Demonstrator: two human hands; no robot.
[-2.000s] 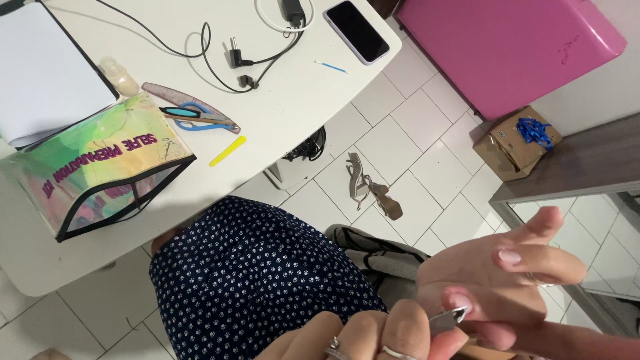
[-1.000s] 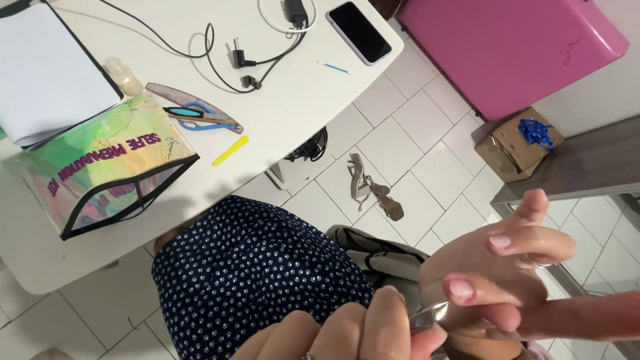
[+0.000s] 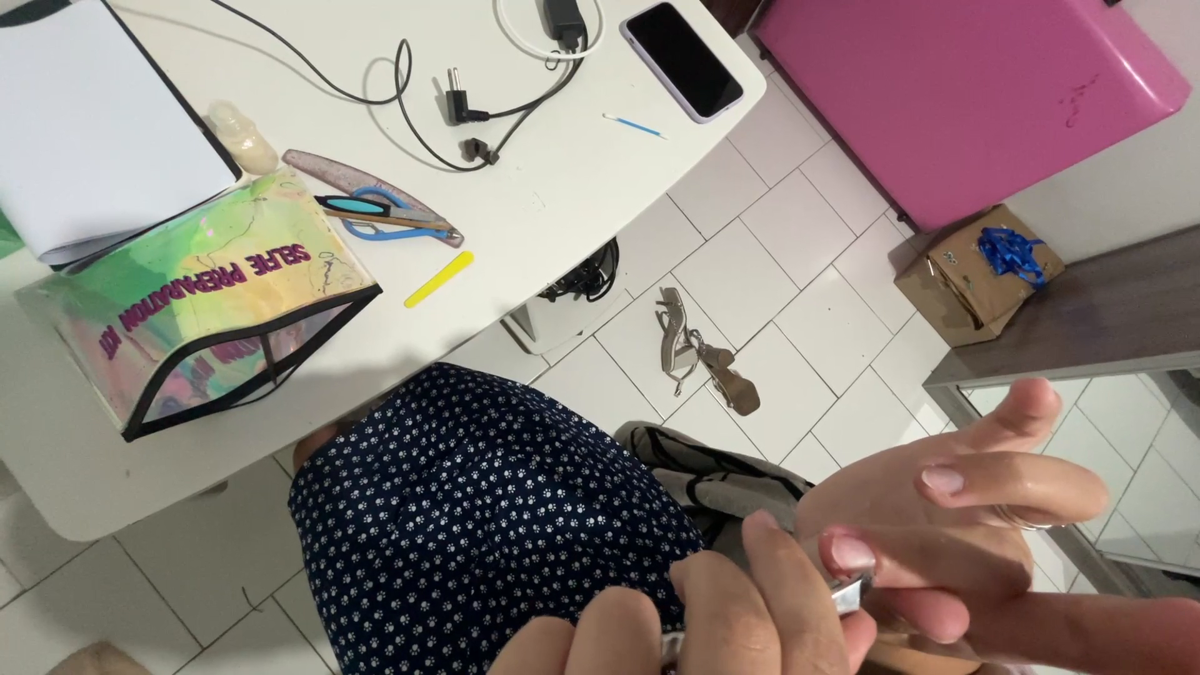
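My left hand, back toward the camera and ringed, grips a small metal nail clipper. Its jaws are at the tip of a bent finger of my right hand, close under the nail. My right hand is palm up, with some fingers curled and others extended; it wears a ring and holds nothing. Part of its palm and its wrist are hidden behind my left hand. Both hands are at the lower right, over my lap in a dark patterned garment.
The white table bears a transparent pouch, blue-handled scissors, a yellow nail file, a cotton swab, a smartphone and cables. Sandals lie on the tiles near a pink suitcase and cardboard box.
The nail clipper was slightly away from the bent fingertip one second ago and is now close against it. The extended fingers of my right hand have shifted slightly.
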